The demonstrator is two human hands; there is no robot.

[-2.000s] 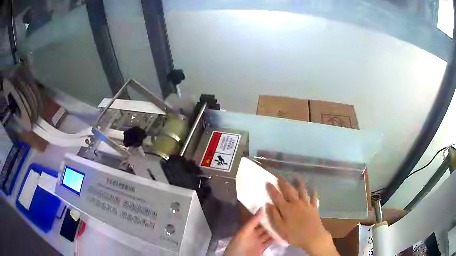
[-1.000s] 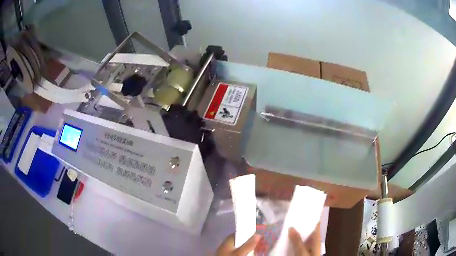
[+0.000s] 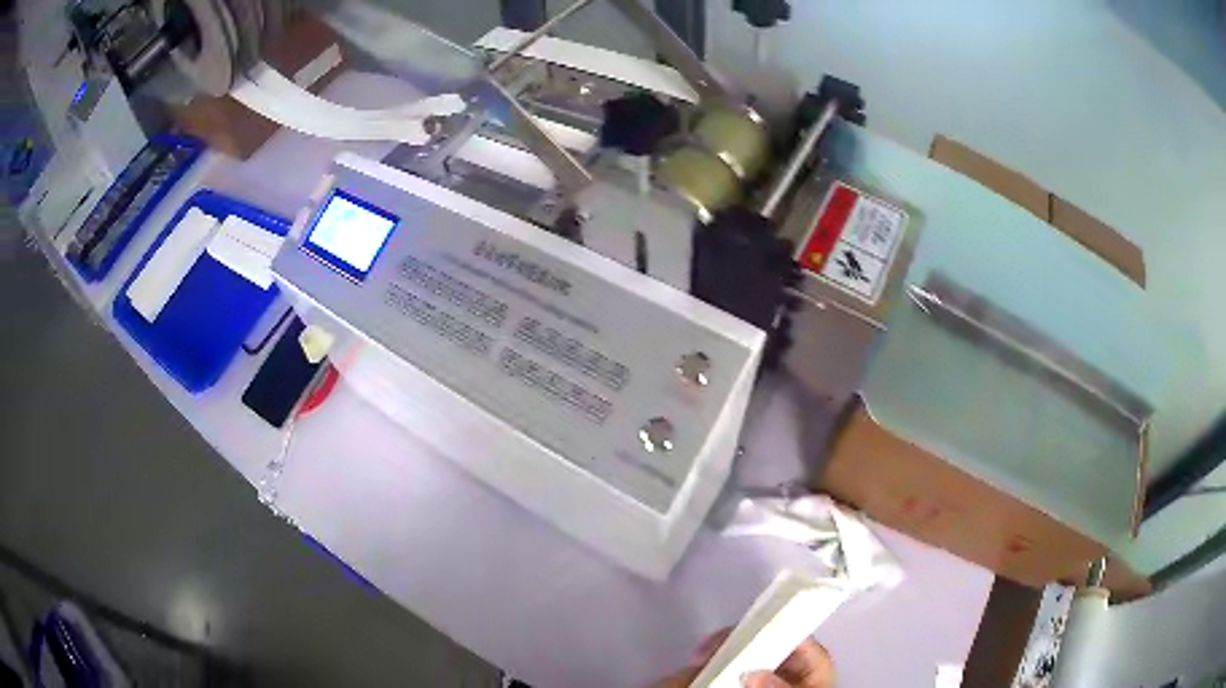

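A stack of white cut strips [image 3: 783, 621] is held upright and slanting at the bottom edge, right of centre. My right hand [image 3: 803, 665] grips its right side, with the thumb on the near face. Part of my left hand [image 3: 709, 648] shows at the stack's left side. Both hands are mostly cut off by the frame's bottom edge. The white cutting machine [image 3: 524, 336] stands left of the hands, its screen [image 3: 351, 235] lit. Crumpled clear-white plastic [image 3: 820, 531] lies just behind the stack.
A greenish outfeed plate [image 3: 1015, 403] sits over a cardboard box [image 3: 941, 504] at right. Rollers [image 3: 713, 159] and a metal frame are at the top. A blue tray [image 3: 182, 329] with white strips, a black flat rectangle [image 3: 282, 376] and reels [image 3: 202, 47] are at left.
The view has turned left and down, so the machine appears further right. The hands first lay over the white pieces, then held two separate stacks; now one stack shows between them.
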